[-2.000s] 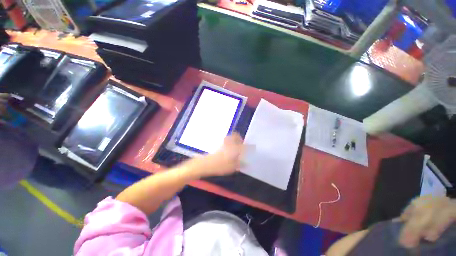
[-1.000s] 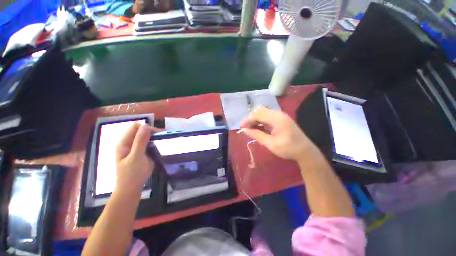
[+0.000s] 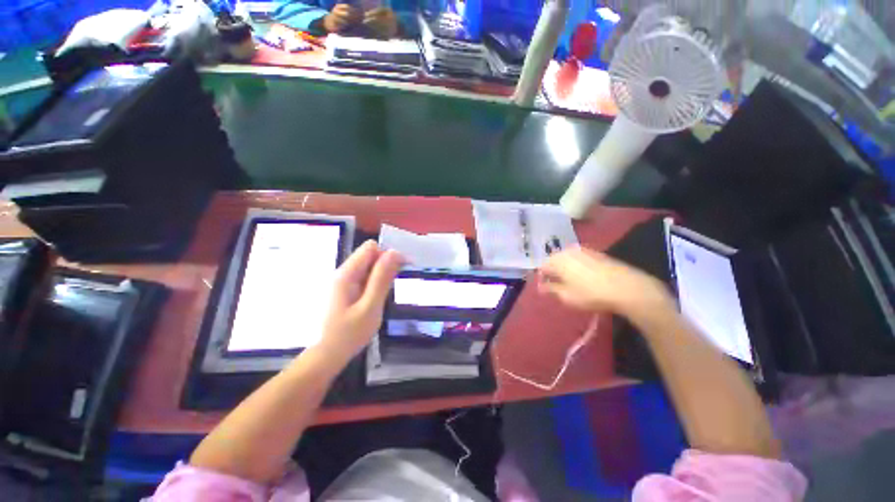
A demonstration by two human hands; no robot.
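Note:
A tablet (image 3: 447, 319) is tilted up above a black foam tray with a pale liner (image 3: 422, 371). Its dark screen shows a white band and a small picture. My left hand (image 3: 361, 294) grips its upper left corner. My right hand (image 3: 589, 279) is at its upper right corner, fingers bent together; a thin white cable (image 3: 559, 377) runs down from near this hand. Whether the fingertips hold the cable's end or touch the tablet is unclear. A second tablet (image 3: 285, 286) with a white screen lies in the tray at the left.
A lit tablet (image 3: 711, 294) lies on a black tray at the right. Black stacks (image 3: 128, 167) stand at the left, with dark tablets (image 3: 64, 363) nearer. A paper sheet (image 3: 505, 235) with small dark items lies by the white fan (image 3: 659, 83). A person's hands (image 3: 361, 18) show beyond the green belt (image 3: 393, 142).
Since one second ago, my right hand has come to the tablet's upper right corner with the cable trailing. My left hand still holds the tablet. The view has shifted; two seconds ago no tablet was held up.

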